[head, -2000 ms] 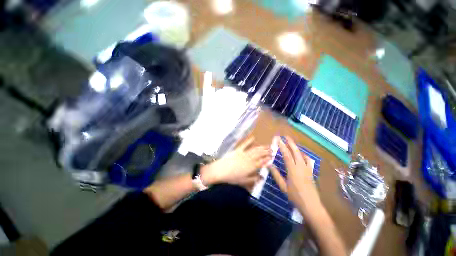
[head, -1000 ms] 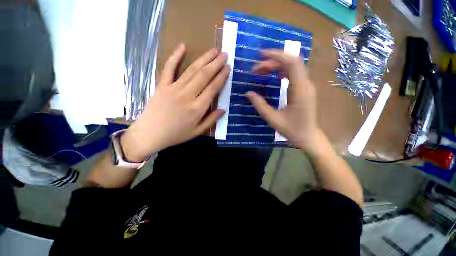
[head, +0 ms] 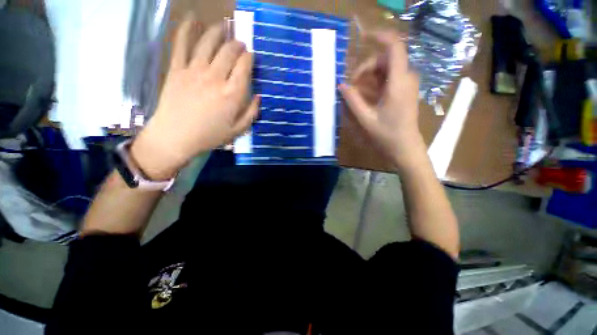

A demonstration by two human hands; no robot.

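Observation:
A blue solar cell string (head: 283, 98) with silvery dashed lines lies at the table's near edge. A white insulating strip (head: 323, 91) lies along its right side, and another white strip (head: 243, 29) along its left side. My left hand (head: 203, 91) lies flat at the left edge, its fingers over part of the left strip. My right hand (head: 386, 98) is just right of the string, blurred, with thumb and fingers curled close together. Whether it holds a thin piece cannot be told.
A heap of short silver tabbing ribbons (head: 442, 46) lies at upper right, with a loose white strip (head: 453, 127) below it. A black iron holder (head: 507, 55) and a red can or roll (head: 561, 178) are further right. White strips (head: 91, 65) and a ribbon bundle (head: 145, 52) lie left.
The view has shifted, so the string appears further left and higher. My right hand has moved off the string to its right side. My left hand stays at the left edge.

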